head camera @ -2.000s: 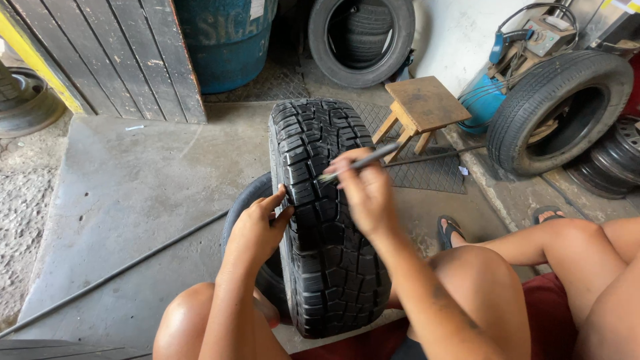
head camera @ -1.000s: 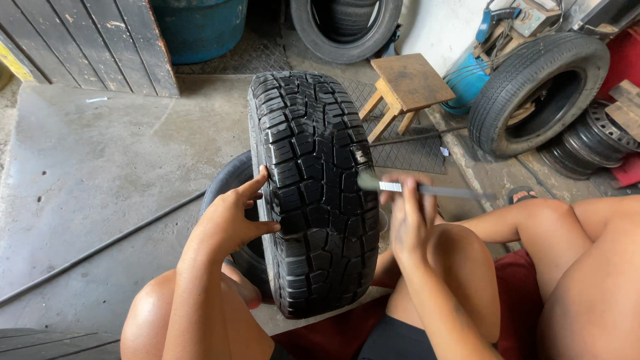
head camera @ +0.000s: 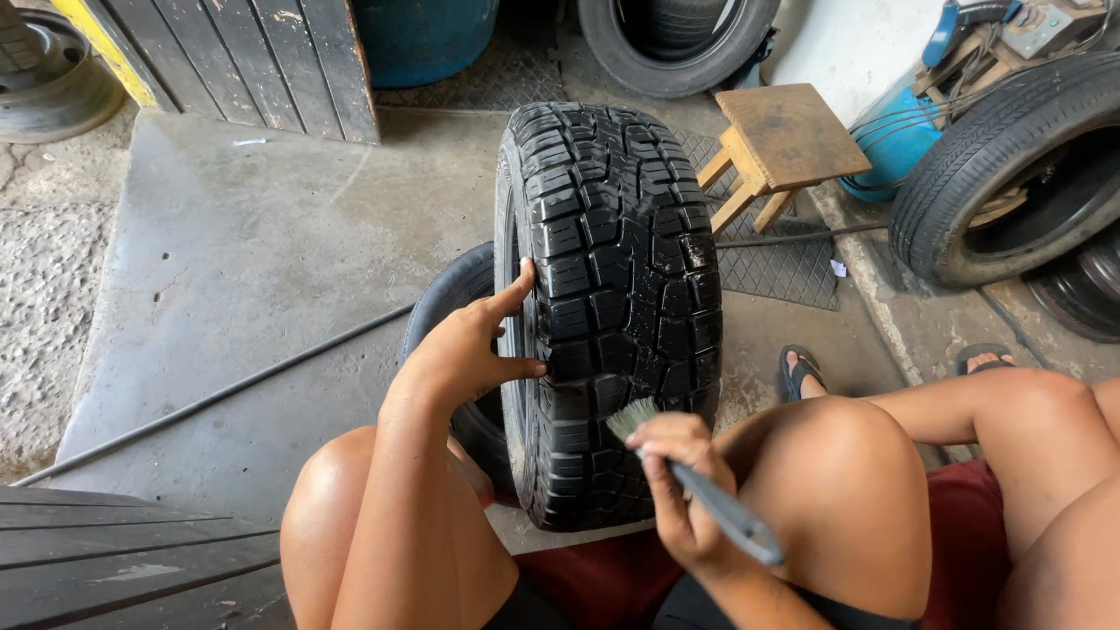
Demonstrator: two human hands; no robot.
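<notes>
A black rubber tire [head camera: 621, 289] with chunky tread stands upright between my knees, its tread dark and glossy. My left hand [head camera: 477, 341] rests at its left edge, thumb and forefinger spread against the shoulder of the tread. In my right hand [head camera: 687, 477] is a paintbrush [head camera: 731, 512] with a grey handle, its pale bristles at the lower part of the tread; whether they touch the rubber I cannot tell. Another tire [head camera: 455, 289] lies behind the upright one at the left, partly hidden.
A wooden stool [head camera: 792, 136] stands beyond the tire at the right. Farther right, a tire [head camera: 1006, 175] leans near a blue container [head camera: 897, 144]. A person's leg [head camera: 1024, 420] is close on my right. A hose [head camera: 236, 385] crosses the floor at the left.
My right hand has brought the brush from beside the tire's right edge to the lower tread. My left hand remains at the left edge.
</notes>
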